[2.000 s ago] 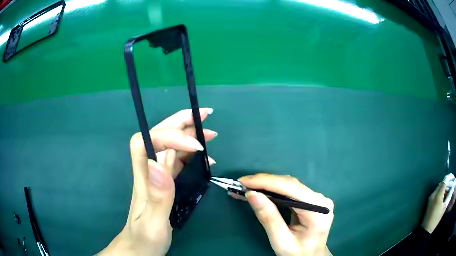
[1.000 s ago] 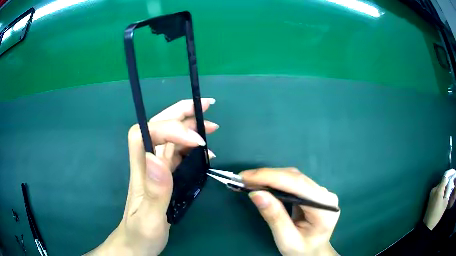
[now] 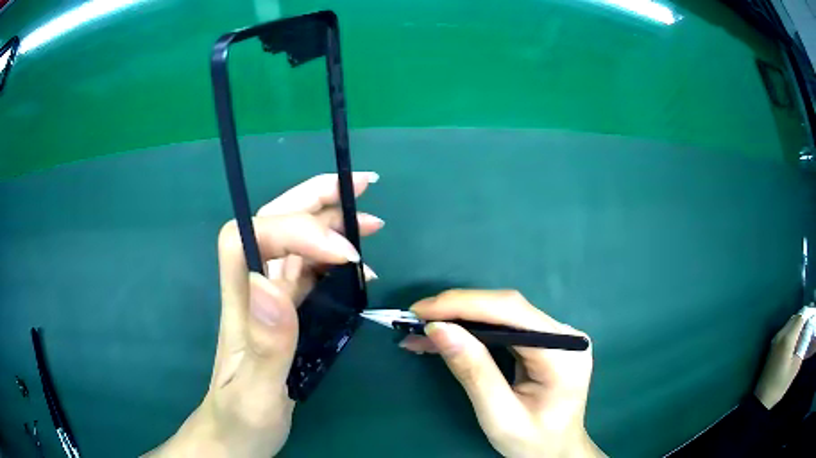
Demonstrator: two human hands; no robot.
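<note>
A black phone middle frame (image 3: 344, 143) is held upright and tilted above the mat. Its notched plate is at the top and its solid plate at the lower end. My left hand (image 3: 259, 313) grips its lower part, thumb on the near rail and fingers through the opening and behind the far rail. My right hand (image 3: 510, 358) holds black tweezers (image 3: 528, 337) like a pen. Their pale tips are close together at the right rail, near the corner of the solid plate. Whether the tips hold a tiny part cannot be seen.
Spare tweezers (image 3: 51, 394) lie at the lower left beside small dark parts (image 3: 21, 387). Another mid-frame (image 3: 8, 59) is cut off at the upper left. A dark frame-like piece (image 3: 775, 85) lies at the upper right. Another person's hand (image 3: 784, 362) is at the right edge.
The view has shifted, so the other mid-frame at upper left has nearly left the picture. The tweezers now lie more level, their tips still at the rail. Both hands keep their grips.
</note>
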